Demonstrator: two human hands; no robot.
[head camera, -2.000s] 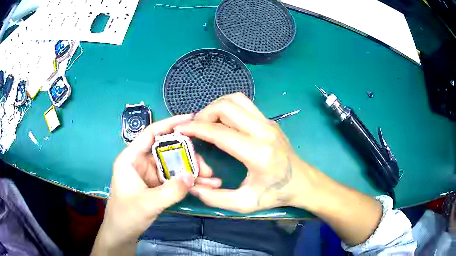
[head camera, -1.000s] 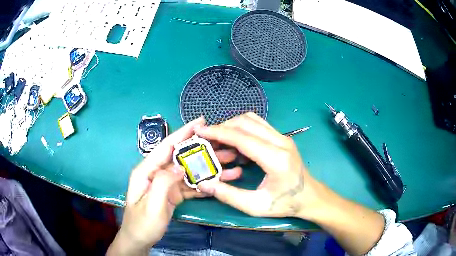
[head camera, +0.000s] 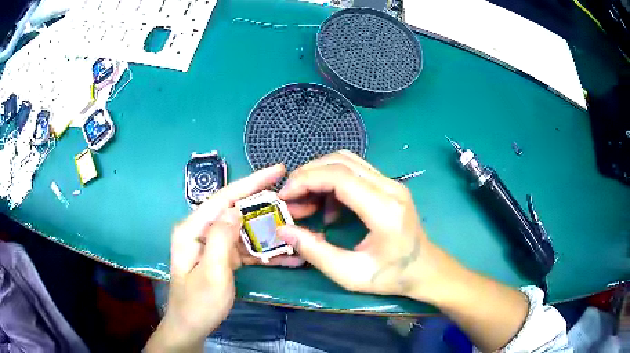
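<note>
A small watch case (head camera: 264, 228) with a pale rim is held open side up above the front of the green mat. A silver-grey battery edged in yellow shows inside it. My left hand (head camera: 204, 258) holds the case from the left and below. My right hand (head camera: 363, 231) holds it from the right, with the thumb at its right inner edge. Parts of the fingers are hidden behind the case. A glossy black back cover (head camera: 204, 179) with circular rings lies on the mat to the left of the case.
Two round black screw trays (head camera: 304, 127) stand beyond my hands. A black electric screwdriver (head camera: 508, 210) lies at right. Tweezers (head camera: 409, 176) lie partly behind my right hand. Watch modules with wires (head camera: 98, 128), a loose yellow-edged battery (head camera: 86, 167) and a perforated white sheet (head camera: 124, 34) are at left.
The case has turned in my hands since the first earlier frame. My right thumb has moved from the case's lower edge up to its right inner edge. The camera view has shifted slightly.
</note>
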